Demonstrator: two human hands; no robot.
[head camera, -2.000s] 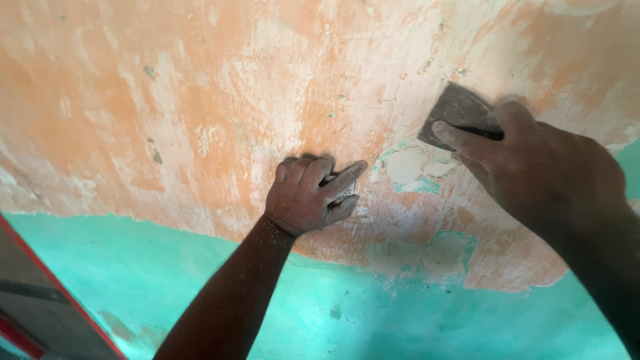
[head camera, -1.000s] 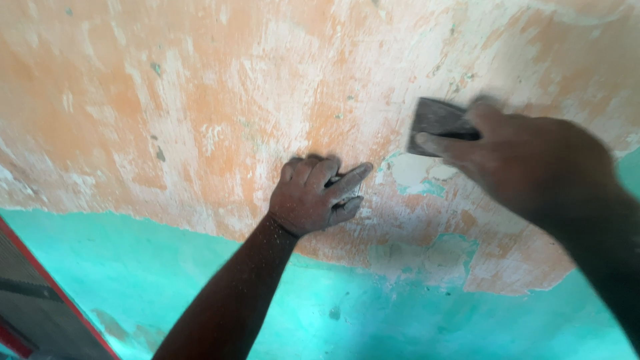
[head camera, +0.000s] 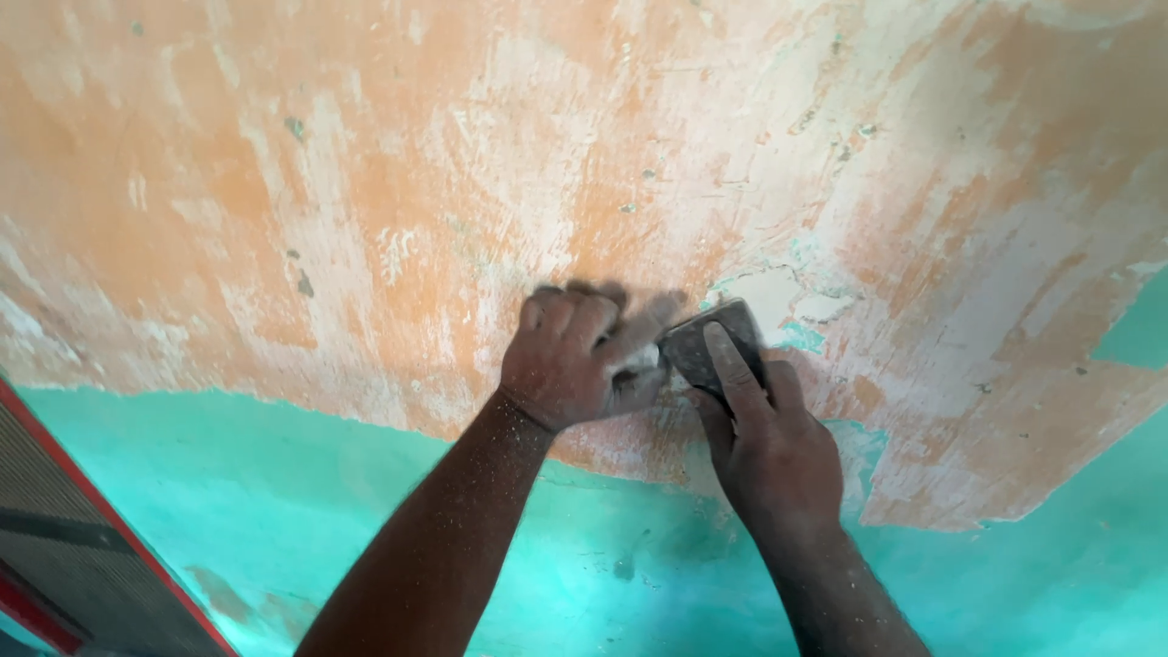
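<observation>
A painted wall (head camera: 438, 210) fills the view, patchy orange and whitish above a ragged edge of turquoise paint (head camera: 347, 474). My left hand (head camera: 575, 360) is at the wall near the middle, dusty, fingers partly curled; a small pale thing shows between its thumb and forefinger, too hidden to name. Just right of it, my right hand (head camera: 776, 420) grips a dark flat scraper blade (head camera: 716, 347), its forefinger laid along the blade. The scraper's upper edge lies beside a bare whitish patch (head camera: 762, 297) with turquoise flecks.
At the lower left stands a red-edged frame (head camera: 109, 516) around a dark ribbed panel (head camera: 64, 538). Another turquoise area (head camera: 1136, 328) shows at the right edge. Small chips and grey pits dot the wall.
My right hand has moved left and down with the scraper, from upper right of the whitish patch to close beside my left hand. The left hand stays at about the same spot.
</observation>
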